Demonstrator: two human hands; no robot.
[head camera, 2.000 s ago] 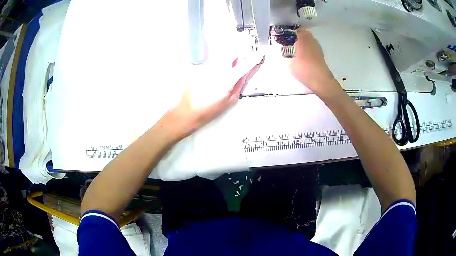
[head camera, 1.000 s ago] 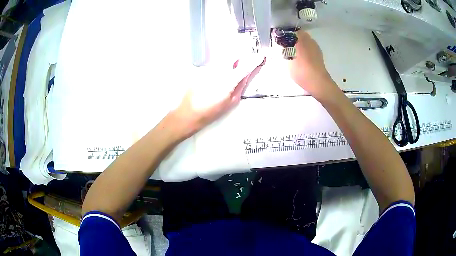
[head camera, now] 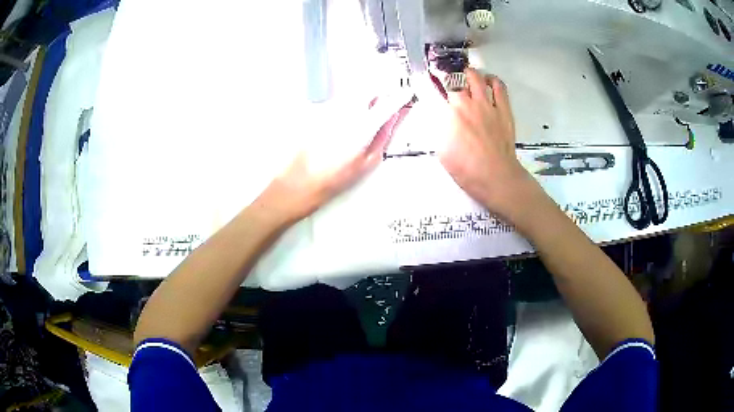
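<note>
White fabric (head camera: 302, 261) lies on the machine table, drapes over its front edge and blends into the white surface. My left hand (head camera: 342, 157) lies low on it, left of the needle area (head camera: 414, 80); glare washes out its fingers. My right hand (head camera: 481, 129) is just right of the needle area, palm down, its bent fingers reaching toward the small round knob (head camera: 456, 80). Whether either hand pinches the fabric is not clear. Fabric edges near the needle are lost in the glare.
Black shears (head camera: 636, 145) lie at the right, with grey thread snips (head camera: 575, 163) left of them. Printed rule marks (head camera: 451, 227) run along the front. White cloth (head camera: 60, 177) hangs at the left edge. A yellow tube frame (head camera: 68, 330) and white bundles (head camera: 547, 346) are below.
My right hand has moved left and toward me, and its fingers now show beside the knob. The view has shifted slightly. My left hand has hardly moved.
</note>
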